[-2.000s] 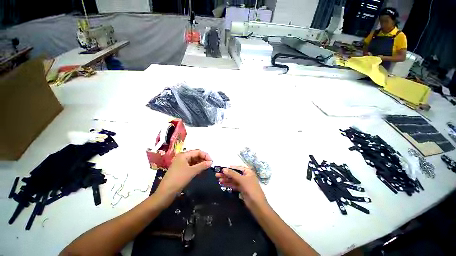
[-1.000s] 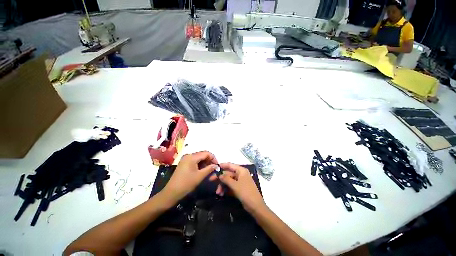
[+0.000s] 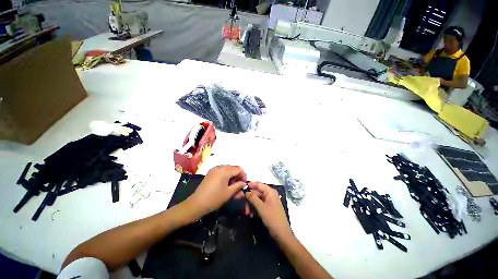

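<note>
My left hand (image 3: pixel 221 185) and my right hand (image 3: pixel 266 204) meet above the top of the black mat (image 3: pixel 185 261). Their fingertips pinch a small dark strap tab (image 3: pixel 247 190) with a whitish spot on it; most of it is hidden by the fingers. A hammer (image 3: pixel 208 248) with a dark metal head lies on the mat under my left forearm. The red and yellow tape dispenser (image 3: pixel 194 150) stands just beyond the mat. A clear bag of small hardware (image 3: pixel 288 182) lies beyond the mat's right corner.
Plain black straps (image 3: pixel 82 163) are piled at left, near a cardboard box (image 3: pixel 41 90). Two heaps of white-flecked tabs (image 3: pixel 374 212) lie at right, beside a striped board (image 3: pixel 469 169). A plastic bag (image 3: pixel 223 107) lies beyond. A person (image 3: pixel 450 62) works at far right.
Two seconds ago the strap tab showed between my hands; now the fingers are closed around it. The view has shifted, and a white band shows at my left forearm.
</note>
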